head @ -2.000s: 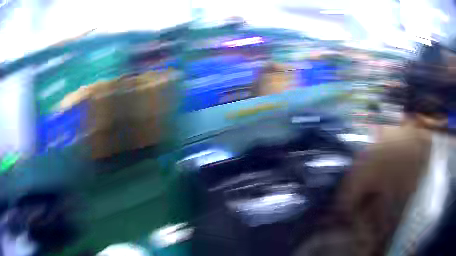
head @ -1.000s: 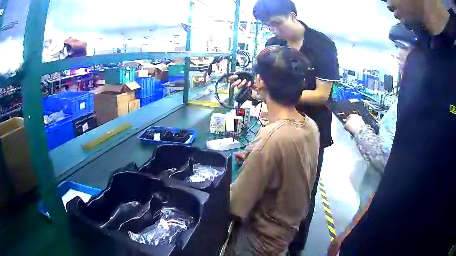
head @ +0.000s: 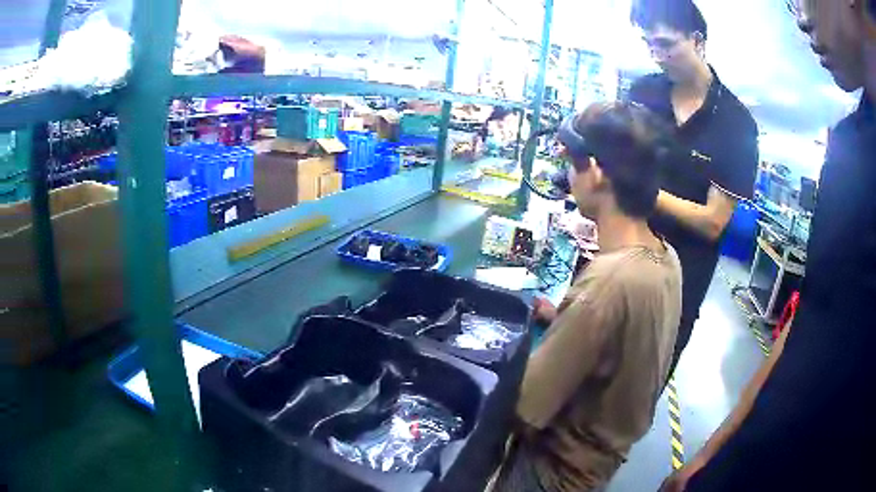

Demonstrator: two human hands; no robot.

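Observation:
Neither of my hands is in view. A black insert tray lies nearest in front of me, on the bench side. A shiny clear accessory bag with a small red-white spot lies in its hollow. A second black insert tray stands just behind it, with another clear bag inside. A blue work tray with a white liner sheet is at left, partly behind the green post. Farther back, a blue line tray holds black headphones.
A green post rises at left. A seated person in a brown shirt is right of the trays. A person in black stands beyond, another at the right edge. A yellow strip lies on the ledge. Cartons stand behind.
The view has turned left since a second ago, so the trays and people appear farther right. More of the carton at far left shows. The first frame is heavily blurred.

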